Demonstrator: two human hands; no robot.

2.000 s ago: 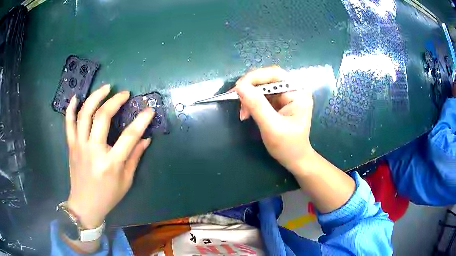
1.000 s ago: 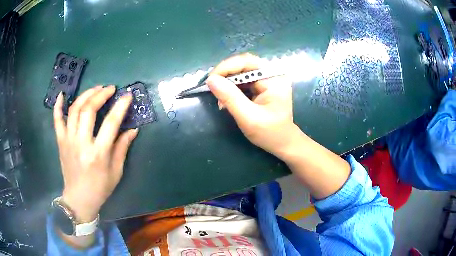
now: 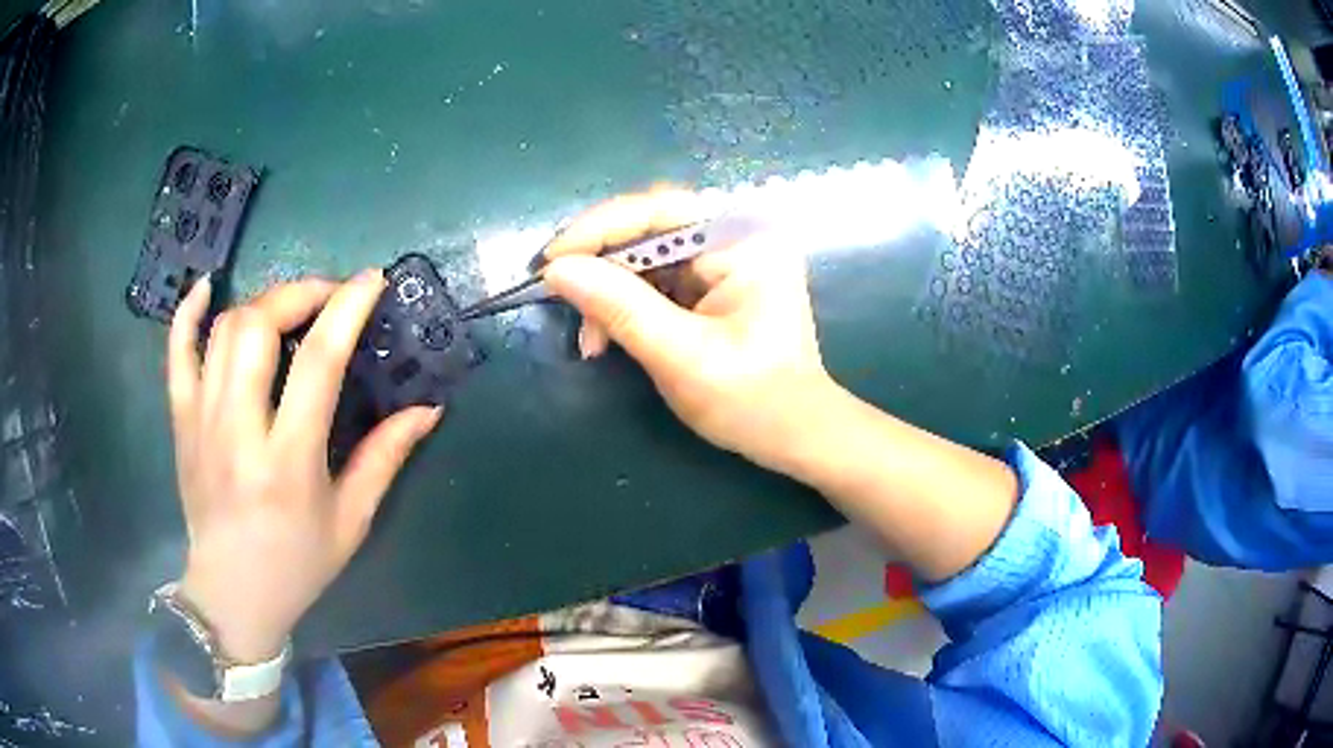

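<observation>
A black moulded part (image 3: pixel 412 351) with round recesses lies on the dark green bench top. My left hand (image 3: pixel 271 439) holds it at its left side, with the thumb at its lower edge and a fingertip at its top edge. My right hand (image 3: pixel 702 329) grips silver tweezers (image 3: pixel 658 250) with holes along the handle. The tweezer tip is at the right edge of the black part, by a round recess. Whether a ring is at the tip cannot be told. A narrow adhesive strip (image 3: pixel 848 205) with strong glare runs beside and behind my right hand.
Another black part (image 3: pixel 195 231) lies at upper left, by my left fingertips. Shiny ring-patterned sheets (image 3: pixel 1023 234) lie at the right. Black plastic (image 3: pixel 27 292) is at the far left edge. Another person's blue sleeve (image 3: pixel 1243 424) and a red stool (image 3: pixel 1118 512) are at the right.
My right hand and the tweezers have moved left from the strip to the black part. The left fingers have shifted toward the part's left edge, uncovering more of its recesses.
</observation>
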